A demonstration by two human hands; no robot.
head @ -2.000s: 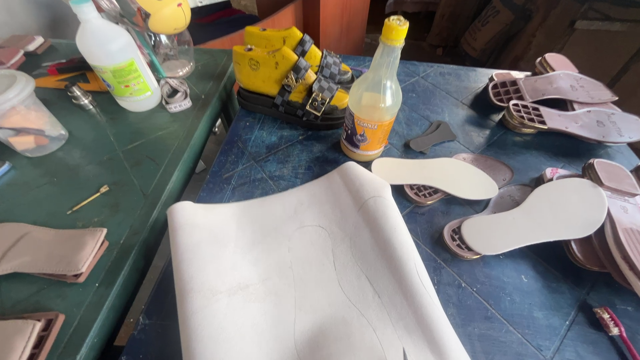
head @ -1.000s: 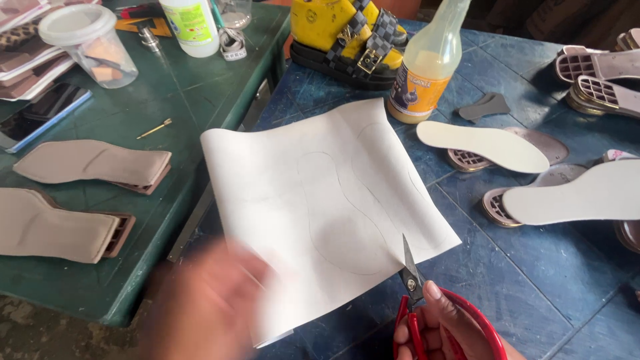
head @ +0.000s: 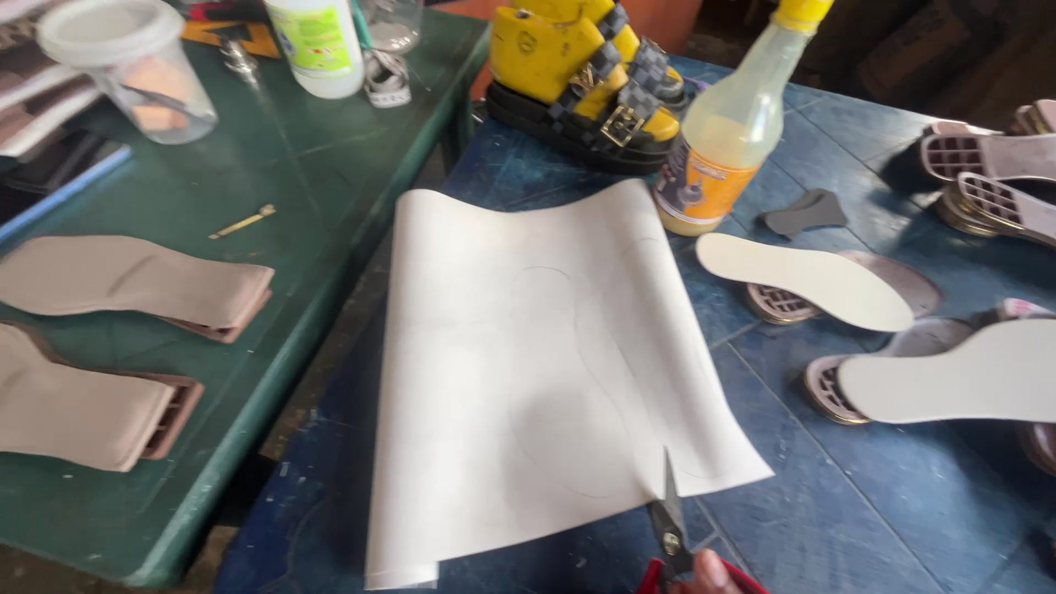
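A white sheet (head: 528,371) with curled sides lies on the blue table, sole outlines drawn on it in thin lines. At the bottom right, my right hand (head: 705,577) holds red-handled scissors (head: 670,528), only its fingertips showing. The scissor blades are parted at the sheet's lower edge, one above the sheet. My left hand is out of view. To the right, a cream insole piece (head: 804,276) and a white insole piece (head: 957,375) rest on shoe soles with gridded heels.
Behind the sheet stand a bottle (head: 726,132) with a yellow cap and strapped sandals (head: 586,91) on yellow lasts. On the green table (head: 305,173) at left are beige soles (head: 132,280), a plastic tub (head: 148,74) and a white bottle (head: 318,45). More soles (head: 1002,157) lie far right.
My left hand, blurred over the sheet's lower left a second ago, has left the view. The scissors came into view after the earliest frame. The view has shifted.
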